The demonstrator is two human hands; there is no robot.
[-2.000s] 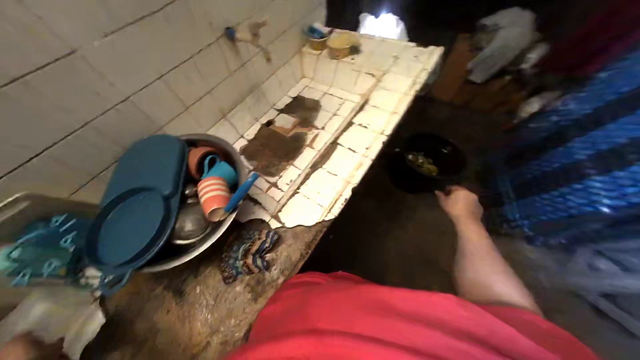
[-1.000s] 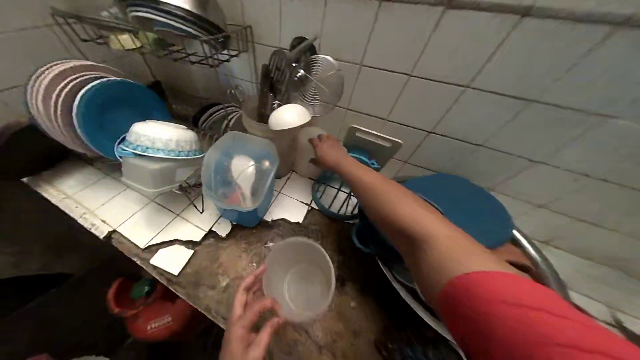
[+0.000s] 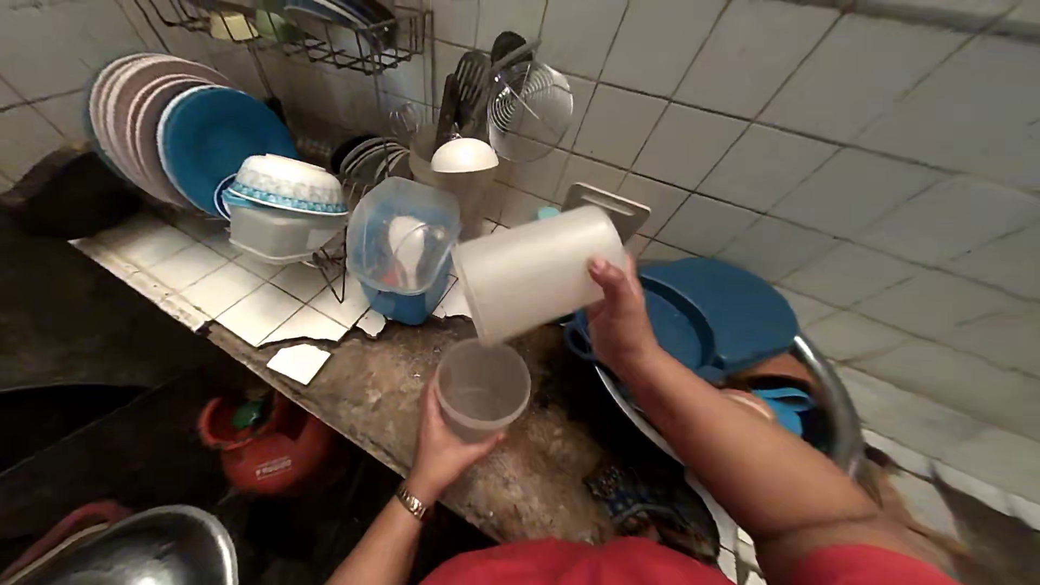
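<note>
My left hand [image 3: 451,451], with a metal watch band at the wrist, holds a clear round plastic container [image 3: 483,386] upright over the worn counter. My right hand [image 3: 617,313] grips a tall whitish plastic canister [image 3: 540,272] around its base end. The canister is tilted on its side, with its mouth at the lower left, just above the rim of the clear container. What is inside the canister is hidden. Behind them stands a blue and clear plastic holder [image 3: 404,244] with a white spoon inside.
Plates [image 3: 223,146] and bowls [image 3: 284,191] stand at the left, below a wire rack [image 3: 349,53]. Kitchen utensils [image 3: 471,89] lean by the tiled wall. Blue lids [image 3: 715,313] top a metal basin [image 3: 833,406] at the right. A red gas cylinder [image 3: 276,455] is below the counter edge.
My right hand, by the wall a second ago, has come back with the whitish canister, now tipped over the clear container in my left hand. The view swung from the sink area to this counter.
</note>
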